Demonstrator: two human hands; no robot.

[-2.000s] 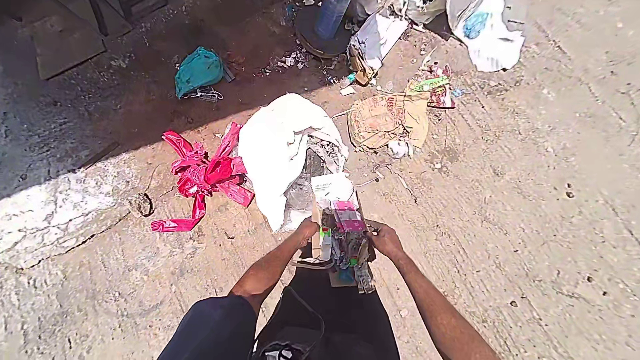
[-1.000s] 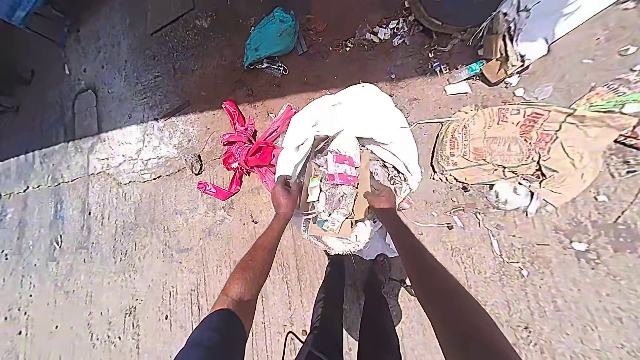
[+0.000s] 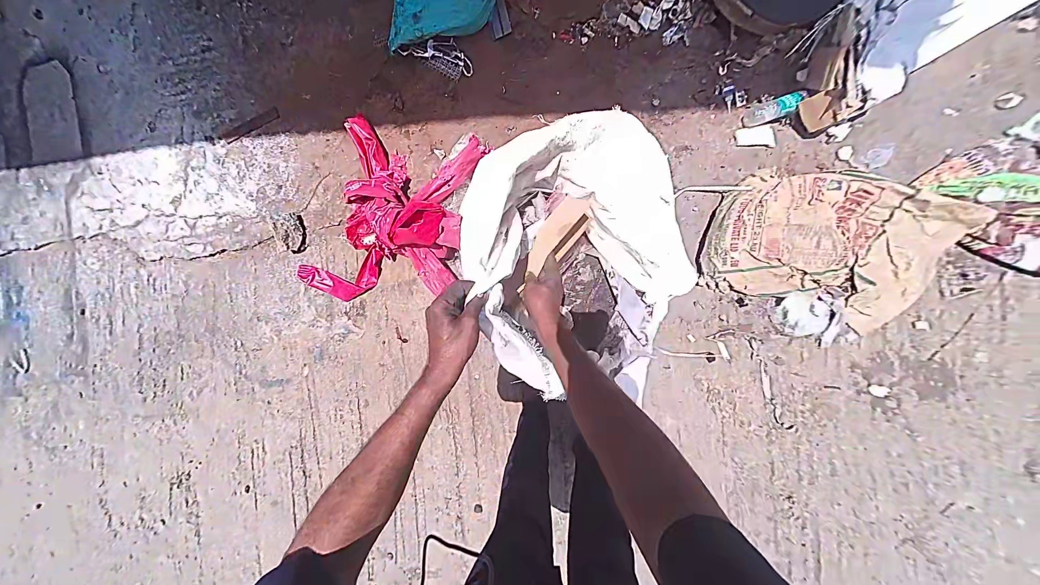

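Note:
A white woven sack [image 3: 630,187] stands with its mouth open in front of my feet, with mixed scraps visible inside. My left hand [image 3: 455,317] pinches the sack's rim at its left side. Reaching into the mouth, my right hand [image 3: 544,292] grips a brown cardboard piece [image 3: 561,230], which lies tilted in the opening. The fingertips of my right hand are partly hidden. Knotted pink plastic [image 3: 398,213] lies on the ground against the sack's left side.
To the right a tan printed sack [image 3: 812,236] lies flat, near a colourful wrapper [image 3: 987,183]. A teal bag [image 3: 439,20] lies at the top in shade. Beyond the sack at upper right are a plastic bottle [image 3: 772,109], a white scrap [image 3: 756,136] and other litter on rough concrete.
The cardboard with scraps, held between both hands earlier, has gone down into the sack's mouth. My left hand has let go of it and taken the sack's rim. My right hand has moved inward.

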